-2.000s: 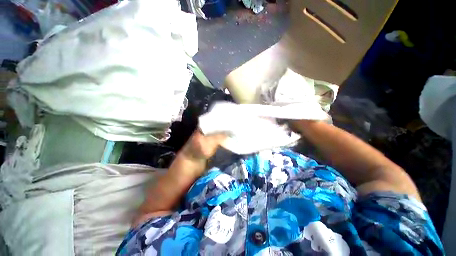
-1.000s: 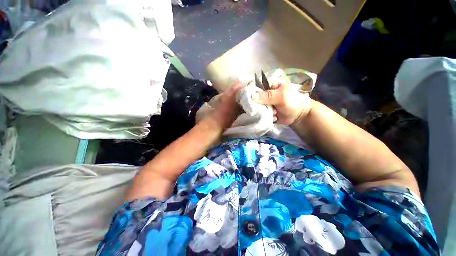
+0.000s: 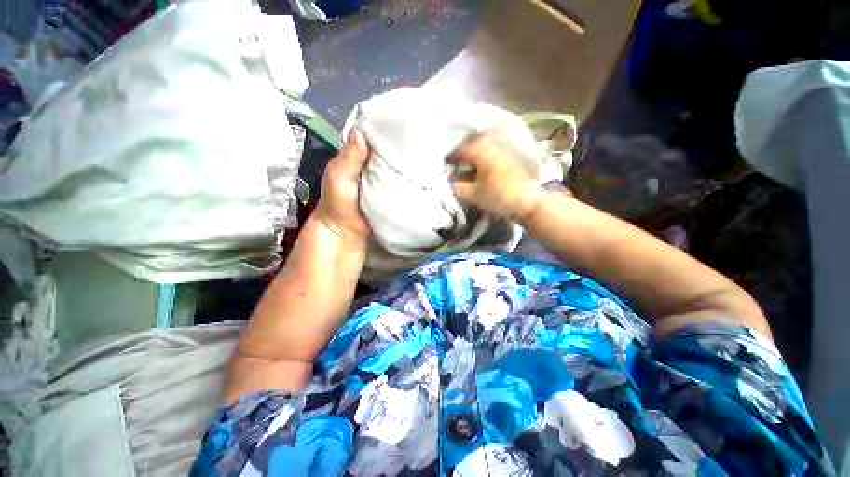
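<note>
A bunched off-white garment [image 3: 405,177] lies over my lap and the front of the chair seat. My left hand [image 3: 347,182] grips its left edge, thumb on top and fingers hidden under the cloth. My right hand [image 3: 494,177] is on the garment's right part, fingers bent and slightly blurred. A small dark shape shows at its fingertips; the snips cannot be made out clearly. A loop of the garment's edge sticks out to the right of my right hand.
A thick pale garment stack [image 3: 158,140] is at upper left on a pale green support [image 3: 107,298]. A beige garment pile [image 3: 177,382] is at lower left. The tan plywood chair [image 3: 550,70] stands ahead. A cloth-covered table [image 3: 829,186] is at the right edge.
The garment is spread into a wider bundle. My left hand has moved left, away from my right hand. The dark snips points seen above my right fist no longer show clearly.
</note>
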